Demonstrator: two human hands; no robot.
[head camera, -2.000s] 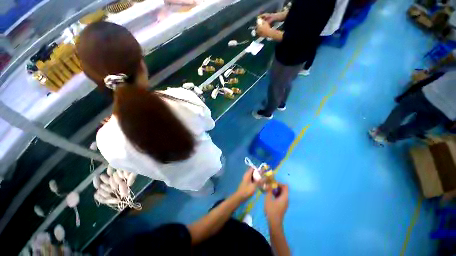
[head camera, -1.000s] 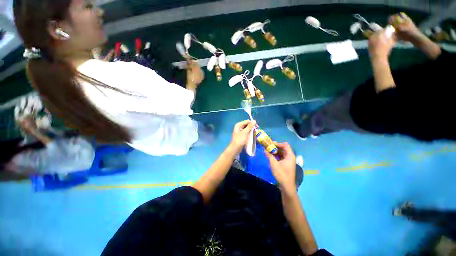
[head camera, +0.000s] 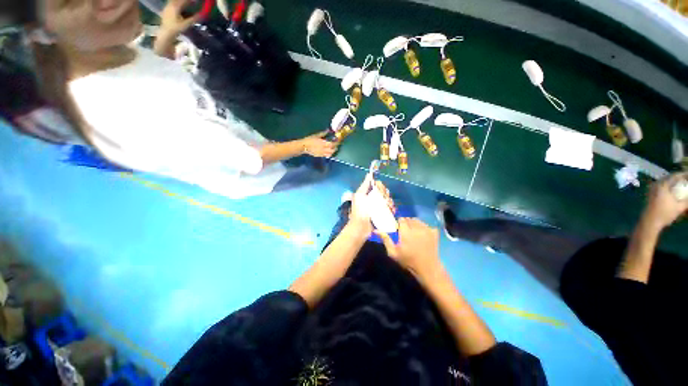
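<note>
A white product body (head camera: 382, 215) is held in front of me, between my hands, short of the belt's near edge. My left hand (head camera: 367, 207) is closed around it, with a bit of cord showing above the fingers. My right hand (head camera: 415, 243) is at its lower end, with fingertips close to it; whether they grip it is unclear. The yellow-brown piece does not show in my hands. Several finished units, white bodies with loops and yellow-brown pieces (head camera: 465, 145), lie on the dark green belt (head camera: 520, 181) beyond my hands.
A coworker in white (head camera: 158, 128) on the left reaches a hand to a unit, near a black jig (head camera: 241, 68) with red-tipped handles. Another in black (head camera: 634, 301) stands at right. White paper (head camera: 569, 148) and crumpled tissue (head camera: 626, 176) lie on the belt. A blue bin is partly behind my hands.
My view has turned towards the belt. The product in my hands has turned, hiding the yellow-brown piece, and my hands are closer together. The left coworker's hand now touches a unit with a yellow-brown piece.
</note>
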